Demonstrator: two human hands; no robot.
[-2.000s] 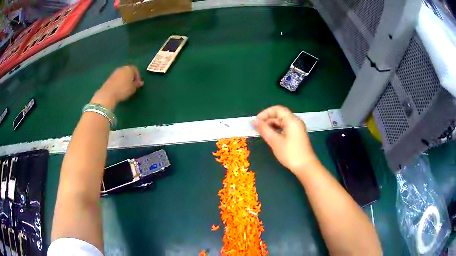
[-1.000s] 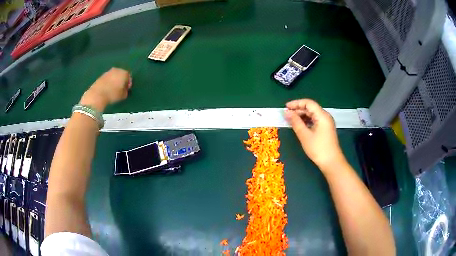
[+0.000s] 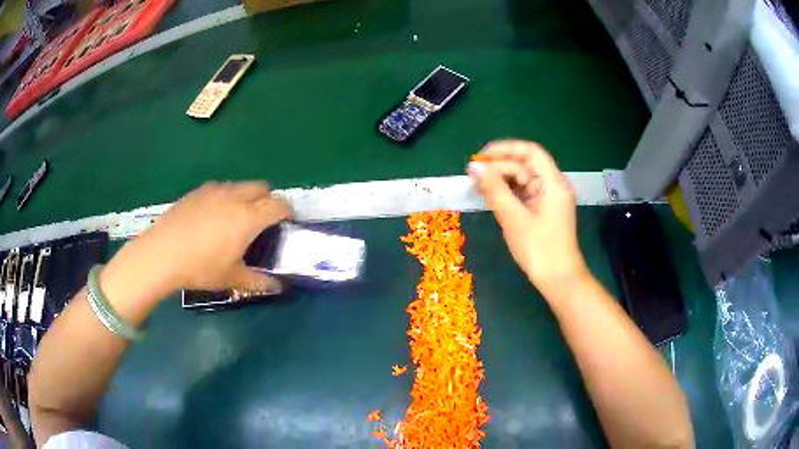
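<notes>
My left hand (image 3: 206,237) is around an open phone (image 3: 320,253) at the left of the worktop; its bright board end sticks out, blurred, and the rest is mostly under my fingers. Part of another dark phone (image 3: 206,299) shows below my hand. My right hand (image 3: 530,197) is over the pale rail, thumb and forefinger pinched on a small orange part (image 3: 478,159). A long heap of small orange parts (image 3: 445,324) lies between my hands. Another open phone (image 3: 422,105), screen end up and board end down, lies on the green conveyor belt (image 3: 350,114).
A gold-coloured phone (image 3: 221,86) and slim phones (image 3: 32,185) lie on the belt. A black tray (image 3: 74,263) is at the left, red-orange trays (image 3: 88,53) far left. At right are a black smartphone (image 3: 644,276), a grey perforated housing (image 3: 736,149) and a clear plastic bag (image 3: 745,342).
My left hand has come down from over the belt onto the phone on the worktop. The belt's open phone and gold phone have shifted left. An orange part now shows at my right fingertips.
</notes>
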